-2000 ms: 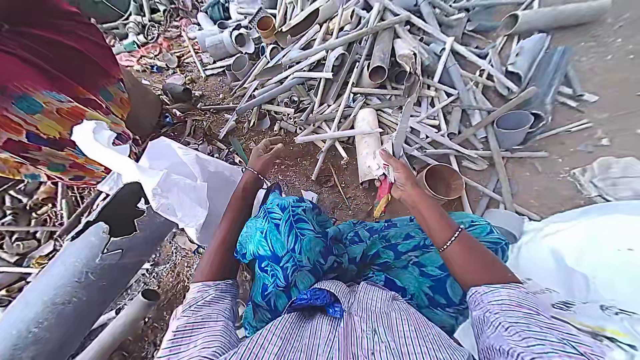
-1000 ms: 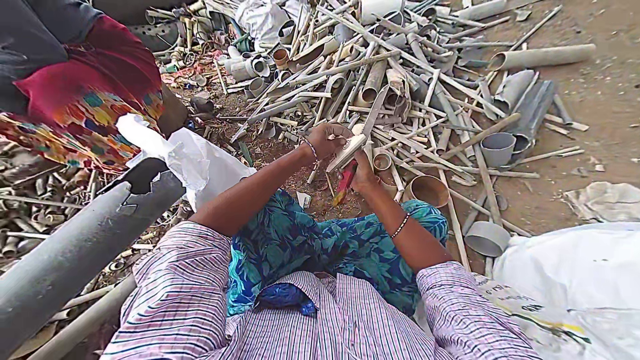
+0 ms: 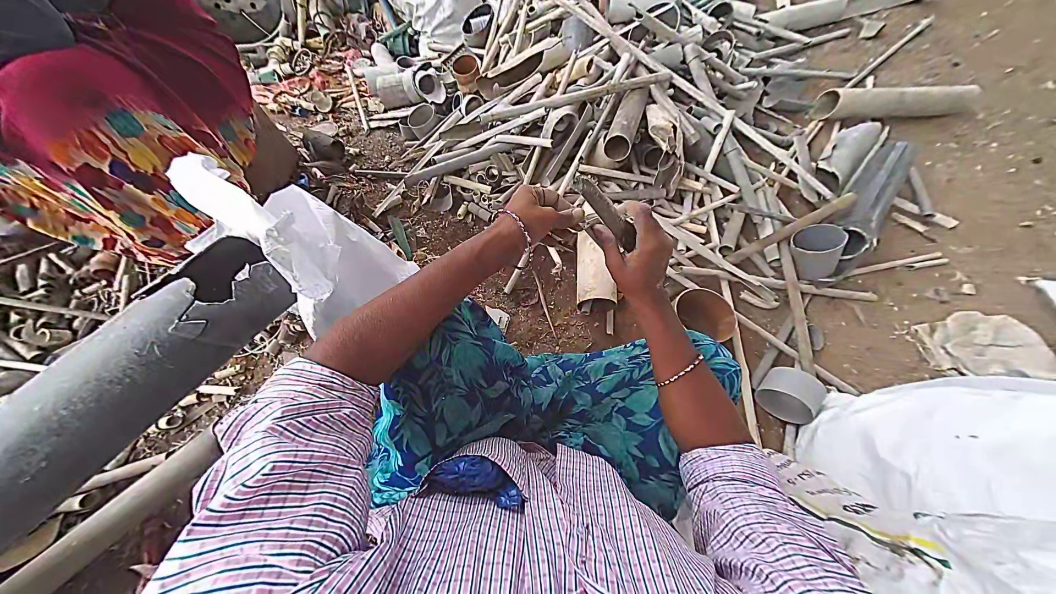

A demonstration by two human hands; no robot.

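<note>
My right hand (image 3: 639, 252) is closed around a short, dark grey piece (image 3: 605, 210), seemingly a pipe offcut, that slants up to the left. Just left of it is my left hand (image 3: 540, 216), its thumb and fingertips drawn together near the piece; whether they pinch something small cannot be told. Below and between the hands a cream pipe section (image 3: 596, 272) lies on the soil. A brown pipe ring (image 3: 705, 314) lies to the right of my right wrist, close to my knee.
Ahead spreads a heap of plastic pipe scraps (image 3: 577, 95). A large broken grey pipe (image 3: 124, 388) and a white sack (image 3: 318, 247) are at left, beside a seated person's patterned clothing. A grey pipe ring (image 3: 790, 395) and a big white sack (image 3: 932, 445) are at right.
The red-handled tool seen in my right hand earlier no longer shows. The pale piece between my hands one second ago is gone from there, and a dark grey one is in my right hand.
</note>
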